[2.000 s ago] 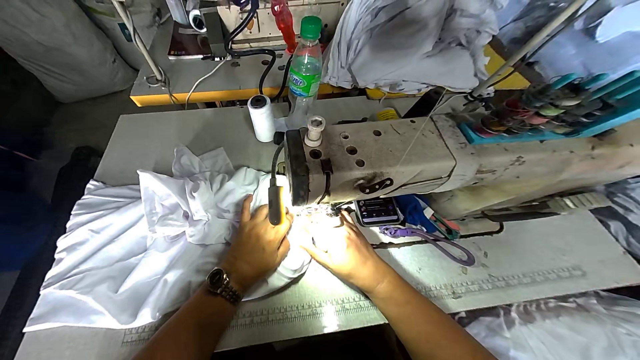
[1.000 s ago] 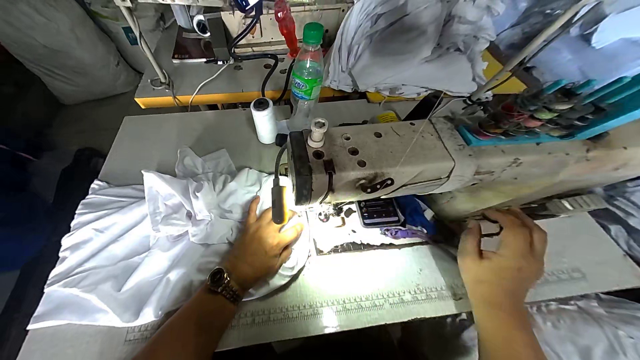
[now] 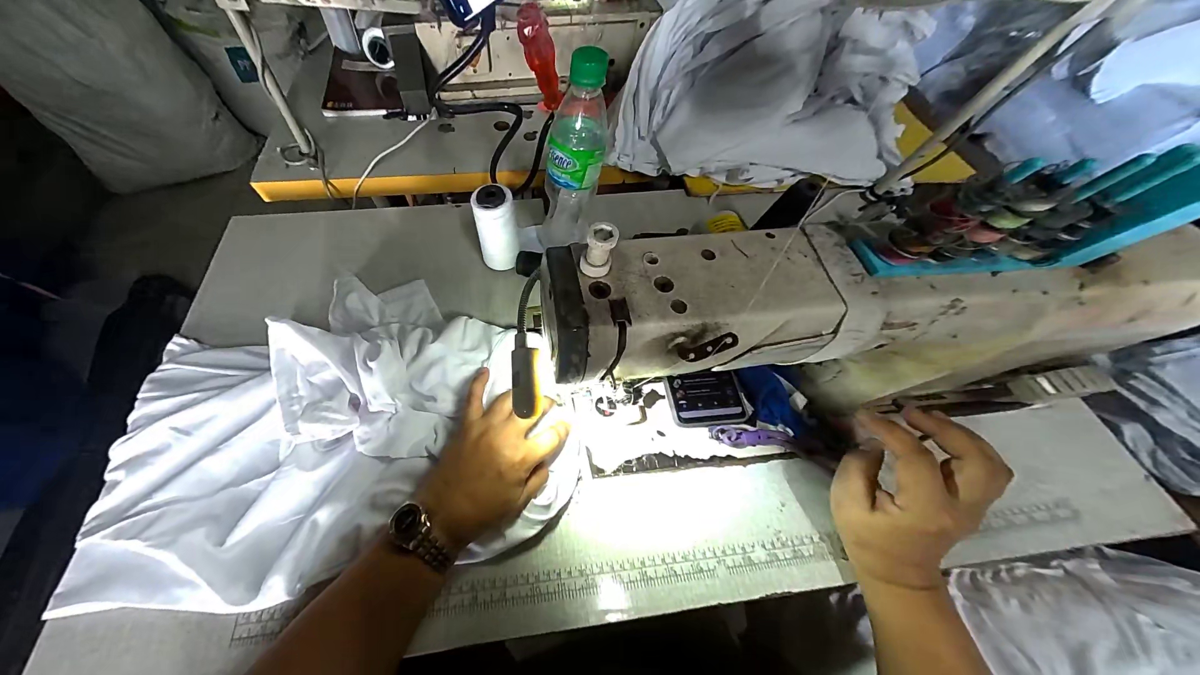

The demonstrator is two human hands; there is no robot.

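Note:
White fabric (image 3: 309, 450) lies gathered over the left part of the table, its right edge near the needle area of a sewing machine (image 3: 712, 300). My left hand (image 3: 492, 464) rests palm down on the fabric, fingers spread beside the lit lamp (image 3: 527, 380). At the right, my right hand (image 3: 914, 497) is raised over the table with curled fingers; whether something small is between them I cannot tell. Purple-handled snips (image 3: 750, 437) lie on the machine bed beside a smartphone (image 3: 705, 397) and a blue cloth (image 3: 773, 398).
Behind the machine stand a white thread cone (image 3: 495, 227) and a plastic bottle (image 3: 576, 150). A turquoise tray of bobbins (image 3: 1022, 220) sits on the machine arm. A printed ruler (image 3: 647, 577) runs along the table's front. White cloth (image 3: 1078, 609) hangs at the lower right.
My right hand has moved from beside the needle area to the right side of the table. My left hand has stayed on the white fabric.

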